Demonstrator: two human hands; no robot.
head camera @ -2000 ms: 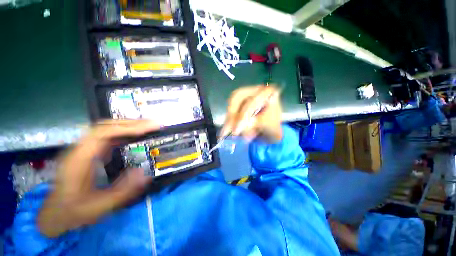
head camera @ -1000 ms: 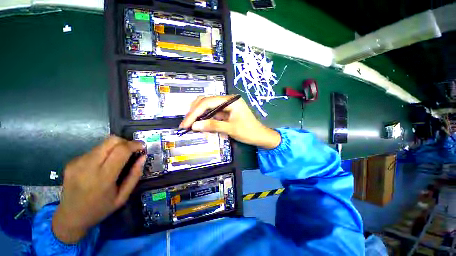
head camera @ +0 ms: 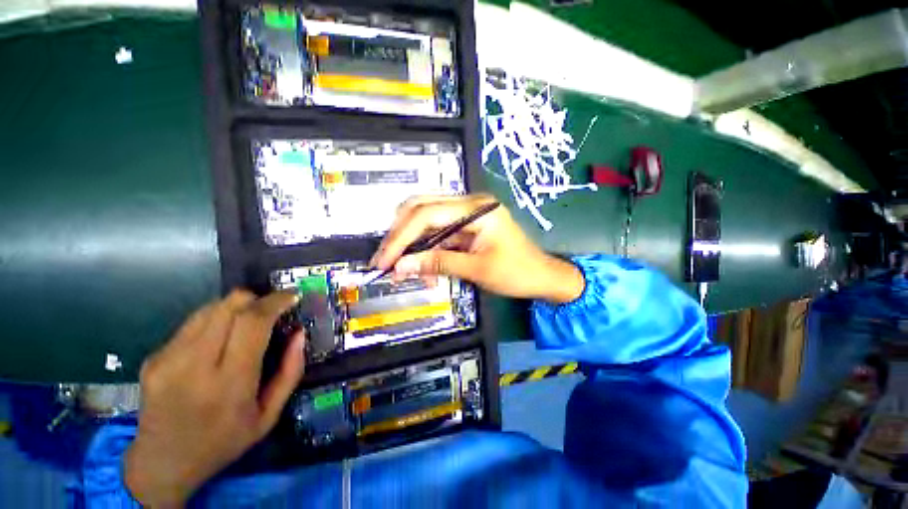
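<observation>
A long black phone tray (head camera: pixel 227 179) lies on the green bench with several open phones in a row of pockets. My right hand (head camera: pixel 463 244) holds a thin dark pen-like tool (head camera: pixel 438 237); its tip is over the upper part of an open phone (head camera: pixel 398 320) in the second pocket from me, near the orange connector. My left hand (head camera: pixel 224 378) is at the left end of the same phone, fingertips at its edge and the tray rim. Whether those fingers grip the phone cannot be told. The phone nearest me (head camera: pixel 398 403) lies in the last pocket.
Right of the tray are a pile of white strips (head camera: pixel 533 144), a red-and-black tool (head camera: pixel 645 171) and a black phone with cable (head camera: pixel 704 234). Cartons (head camera: pixel 777 348) stand on the floor beyond the bench edge. A bin of white waste (head camera: pixel 100 400) is low at left.
Two seconds ago my hands were by the nearest phone; they are now at the second one. Over the last second the tool tip has shifted slightly right and down, and my left hand remains at the phone's left end.
</observation>
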